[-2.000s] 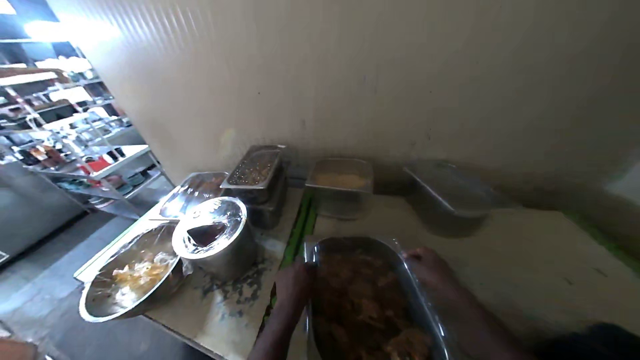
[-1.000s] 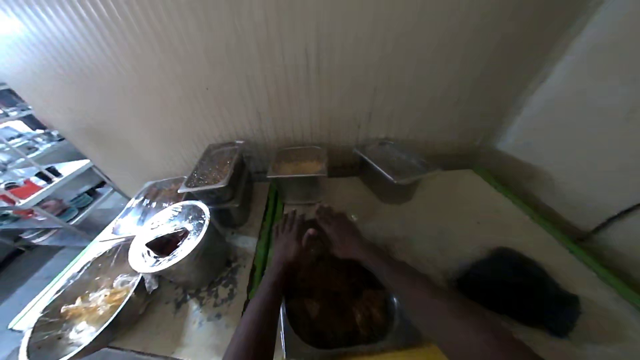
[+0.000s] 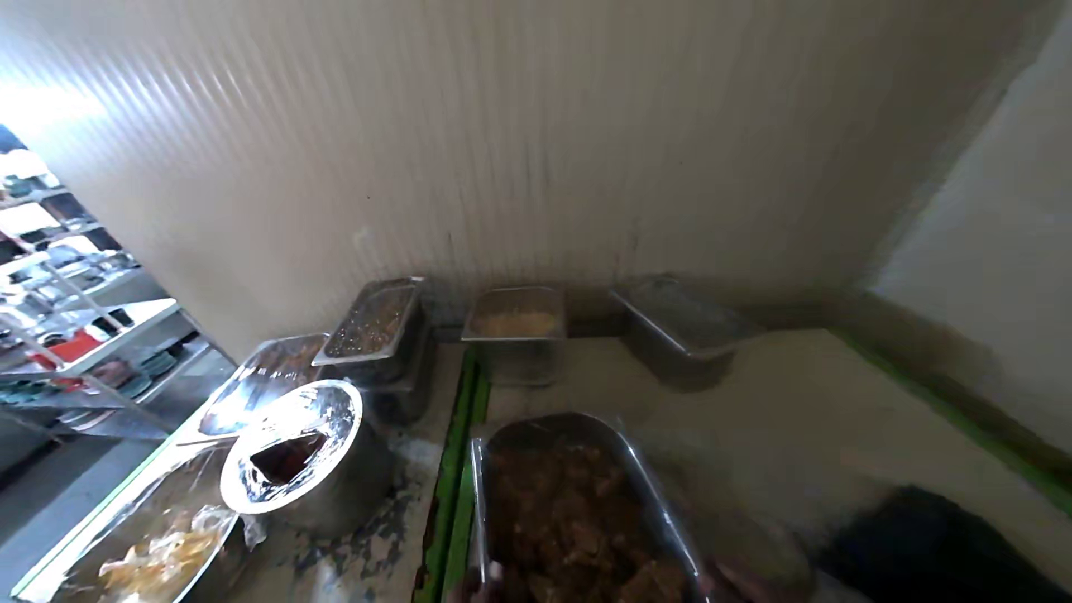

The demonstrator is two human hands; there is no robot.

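Observation:
A deep rectangular metal pan (image 3: 578, 511) holding brown, chunky food stands at the lower middle, with what looks like clear film along its rim. Only a small part of my left hand (image 3: 476, 589) shows at the bottom edge, against the pan's left rim. My right hand (image 3: 741, 582), blurred and mostly cut off, is beside the right rim near the bottom. Whether either hand grips the pan or the film is not clear.
Behind stand a small pan of pale food (image 3: 515, 335), a covered pan (image 3: 682, 322) and stacked pans (image 3: 373, 327). At left are a foil-topped pot (image 3: 347, 477) and a bowl with food (image 3: 209, 561). A dark bundle (image 3: 930, 544) lies right. Green strips (image 3: 459, 494) cross the table.
Both hands have drawn back from the far end of the food pan to its sides at the bottom of the view.

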